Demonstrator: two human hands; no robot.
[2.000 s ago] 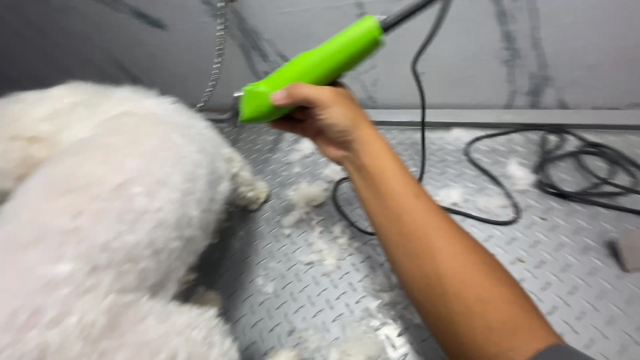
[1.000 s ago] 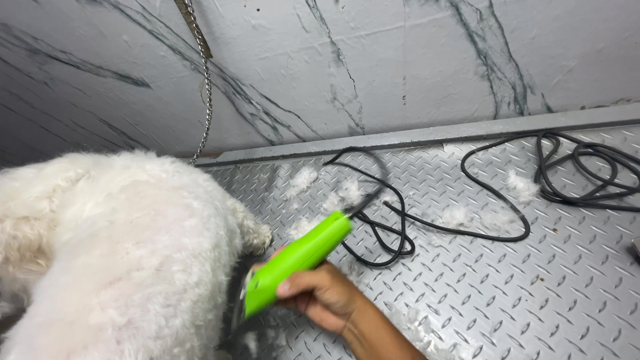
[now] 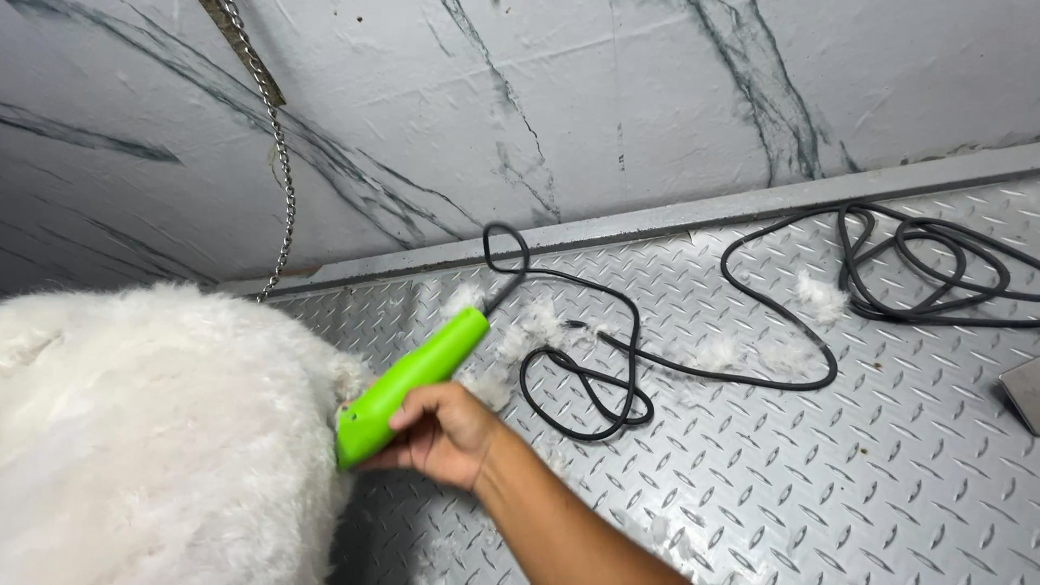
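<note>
My right hand (image 3: 443,435) grips a green electric hair clipper (image 3: 414,382), its head end low against the side of a white-coated animal, apparently a dog (image 3: 162,439). Where the blade meets the coat is hidden. The animal's body fills the lower left, and its head is out of view. From the clipper's upper end a black cord (image 3: 630,349) runs in loops over the diamond-plate metal surface (image 3: 772,455). My left hand does not show.
Tufts of cut white hair (image 3: 821,296) lie on the plate. More coiled cord (image 3: 910,244) is at the right, near a flat-faced object (image 3: 1024,390) at the edge. A metal chain (image 3: 284,179) hangs before the marble-patterned wall (image 3: 569,97), above a raised metal rim (image 3: 666,219).
The clipper in my right hand has come down from high beside the wall to the animal's side. Its cord now lies in loops on the plate. The view has shifted.
</note>
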